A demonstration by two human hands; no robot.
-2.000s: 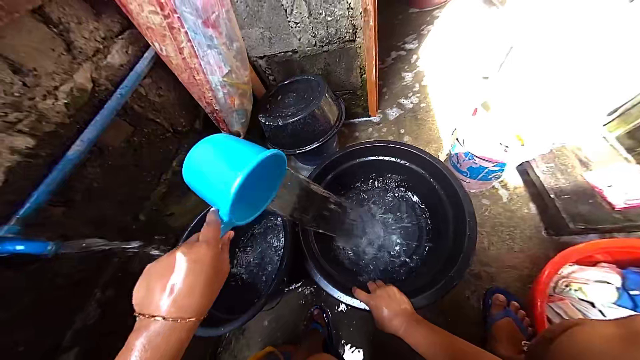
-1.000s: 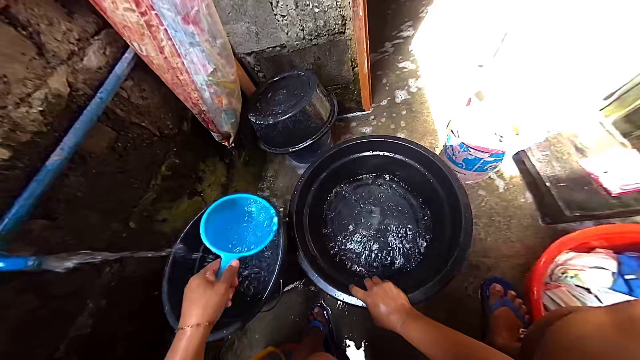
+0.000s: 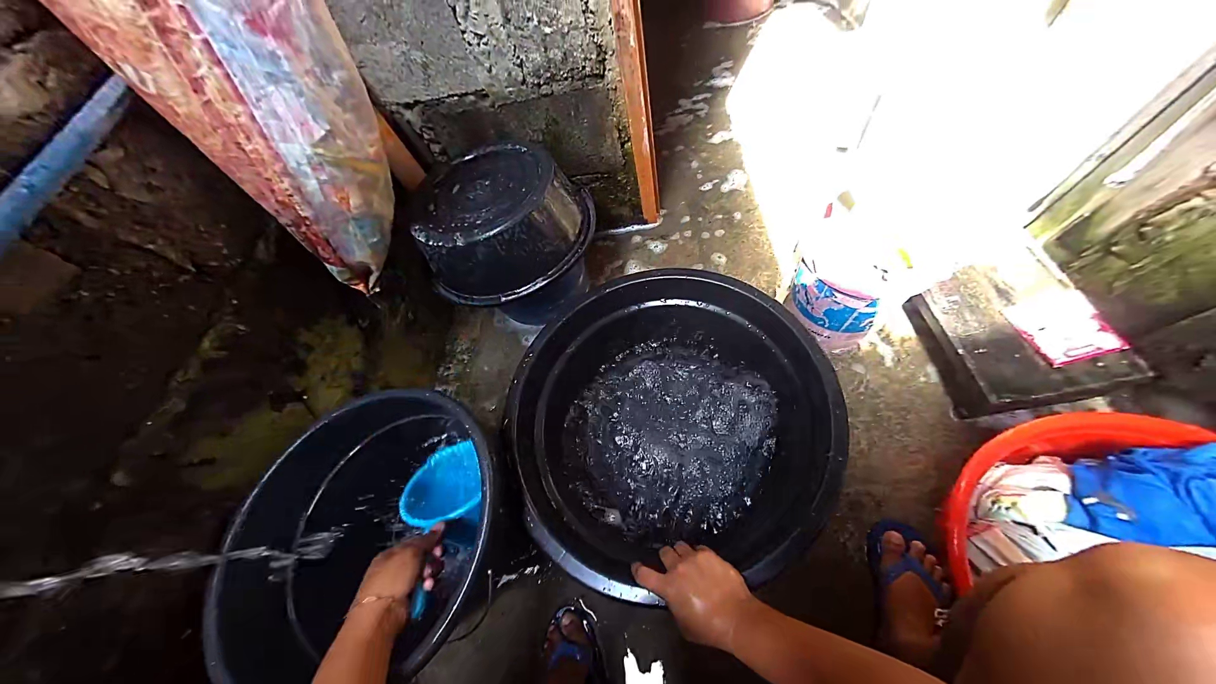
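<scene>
My left hand (image 3: 401, 574) grips the handle of a blue plastic dipper (image 3: 445, 486), which is lowered inside a black tub (image 3: 233, 570) at the lower left. A stream of water (image 3: 161, 564) runs into that tub from the left. My right hand (image 3: 698, 591) rests on the near rim of a wide black basin (image 3: 826, 418), fingers over the edge. Rippling water with bubbles (image 3: 674, 437) lies in the basin. The dipper's lower part is partly hidden by my left hand.
Behind the basin an upturned black tub (image 3: 499, 214) sits on another container. A printed bucket (image 3: 834, 306) stands right of it, near a slab (image 3: 1007, 332). An orange-red basin (image 3: 988, 454) holds clothes (image 3: 1149, 494). A full plastic sack (image 3: 313, 133) hangs at upper left. My sandalled feet are below.
Two seconds ago the dipper was pouring water into the wide basin. It has since moved left and down into the left tub. My right hand has stayed at the basin's rim.
</scene>
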